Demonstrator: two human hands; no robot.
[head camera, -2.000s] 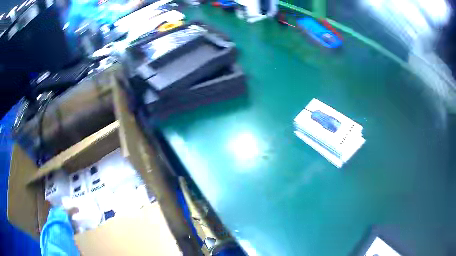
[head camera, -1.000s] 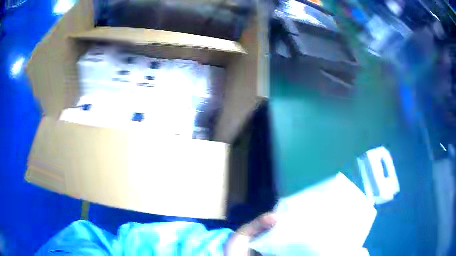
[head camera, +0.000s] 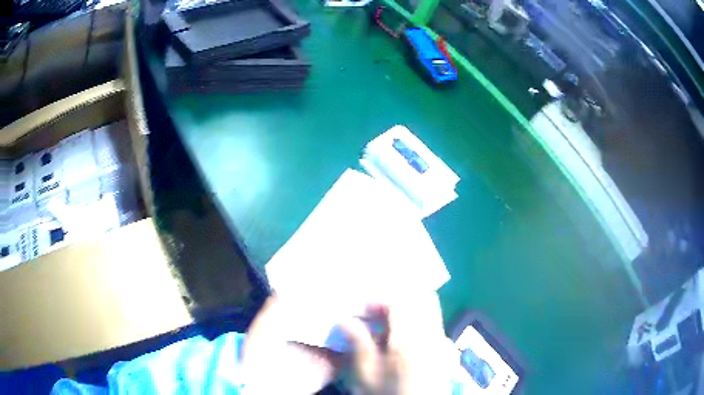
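A large plain white box (head camera: 355, 231) lies over the green bench in front of me, overexposed so its edges are partly lost. My left hand (head camera: 282, 343) comes in from the lower left and holds its near left end. My right hand (head camera: 374, 359) is at its near end, blurred, with fingers bent; its grip is unclear. A stack of white booklets (head camera: 413, 166) with a blue device picture lies just beyond the box. Another booklet (head camera: 482, 366) sits in a black foam tray (head camera: 513, 351) at the lower right, partly cut off.
An open carton (head camera: 85, 289) with printed white packs (head camera: 73, 185) stands at left. Black foam trays (head camera: 239, 73) are stacked at the far left of the bench. A blue battery tester (head camera: 431, 55) lies near the green far edge. A printed white box (head camera: 671, 328) is at right.
The view has swung right from the carton back to the bench. The white box now lies before me beside the booklet stack, and my right hand has come to it.
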